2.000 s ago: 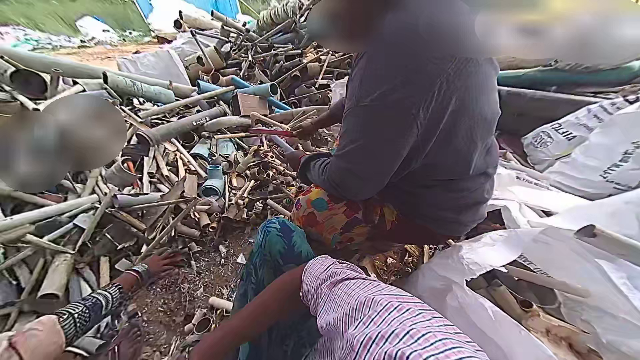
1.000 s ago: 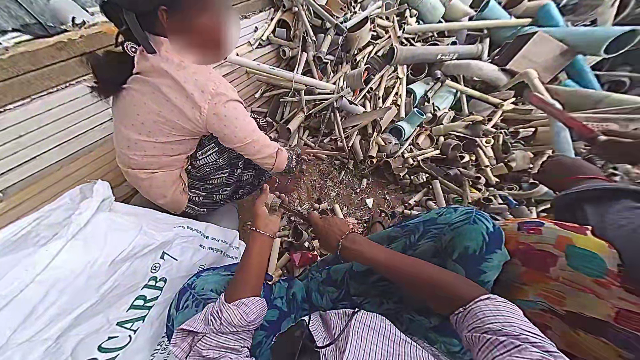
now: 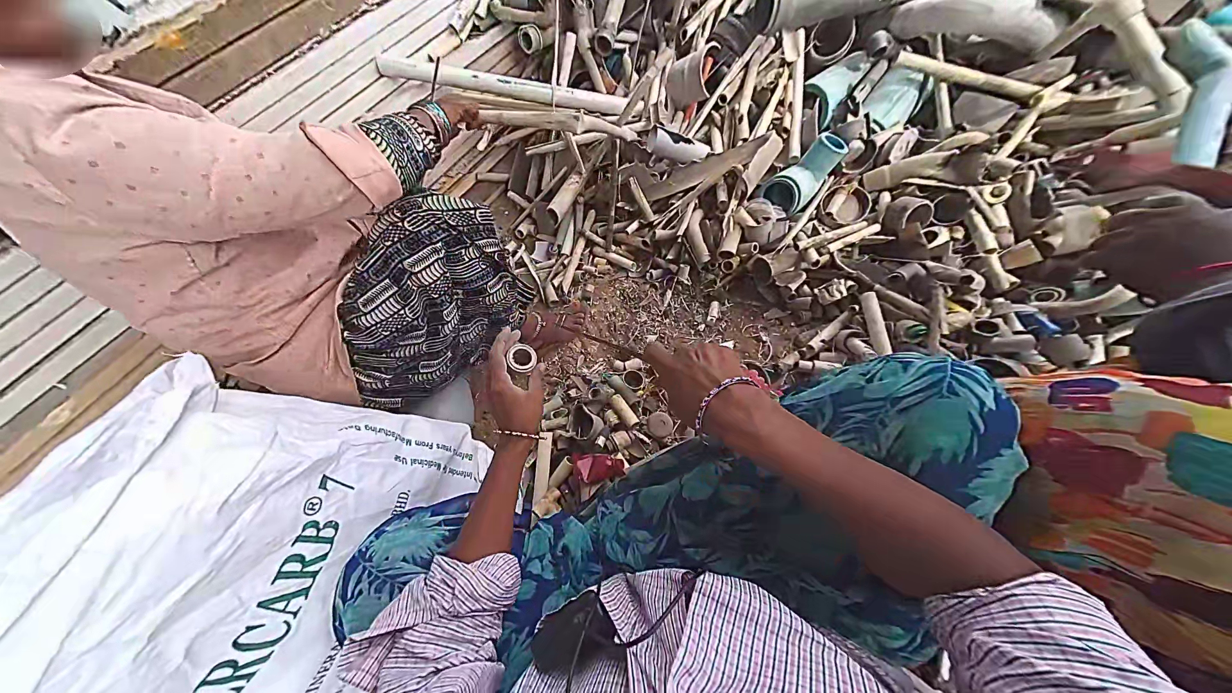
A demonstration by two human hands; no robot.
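My left hand [image 3: 512, 390] holds a short round pipe fitting [image 3: 521, 358] upright, its ringed opening facing up. Opposite it, my right hand [image 3: 695, 383] is closed round the end of a thin dark rod-like tool [image 3: 606, 341], which points left towards the fitting. The tool's exact kind is unclear. Below and between the hands lie small cut pipe pieces [image 3: 624, 409] and a red scrap [image 3: 598, 468].
A large heap of plastic pipes [image 3: 751, 173] spreads ahead, with a teal pipe fitting [image 3: 807, 173] in it. One person in pink [image 3: 212, 221] sits at the left; another person's hand [image 3: 1155, 241] is at the right. A printed white sack [image 3: 241, 500] lies at lower left.
The view has swung far left and down since the oldest frame. Since one second ago, the person in pink has stretched an arm to a long pale pipe in the heap.
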